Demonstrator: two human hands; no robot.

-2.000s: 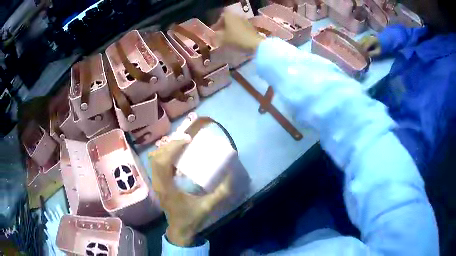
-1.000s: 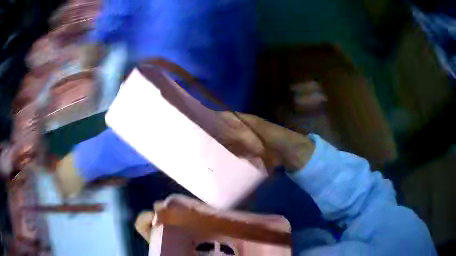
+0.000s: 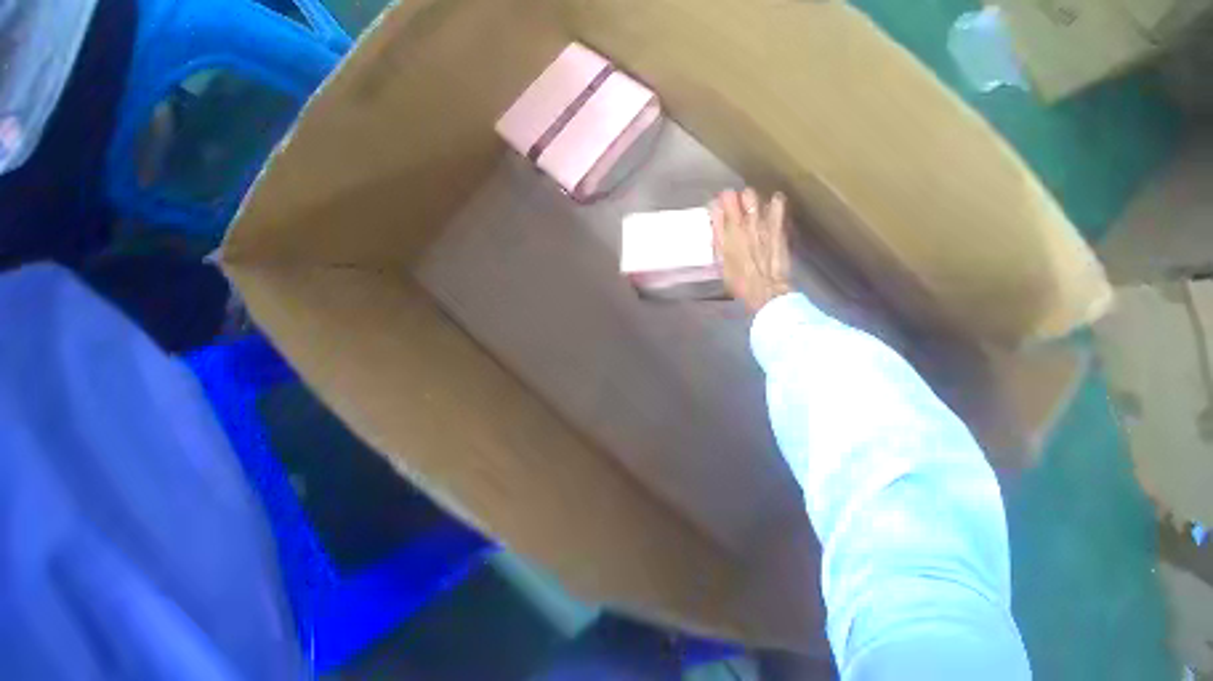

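Note:
My right hand (image 3: pixel 753 250) reaches down inside a large open brown carton (image 3: pixel 931 166) and holds the right end of a pink housing (image 3: pixel 668 242). The housing lies low over the carton's floor, its pale outer face up and lit white. The thumb is hidden, and so is the strap if there is one. Up and left of it, two pink blocks (image 3: pixel 579 120) sit side by side in the carton's corner with a dark brown line between them. My left hand is not in view.
The carton's tall walls and flaps surround my right hand. A blue plastic stool (image 3: pixel 200 56) stands at the upper left. A person's blue clothing (image 3: pixel 127 492) fills the lower left. More cartons (image 3: pixel 1084 40) stand on the green floor at the right.
The view has turned from the bench to the carton. My right hand has carried the pink housing down inside it. The second housing and the fingers at the bottom are out of view.

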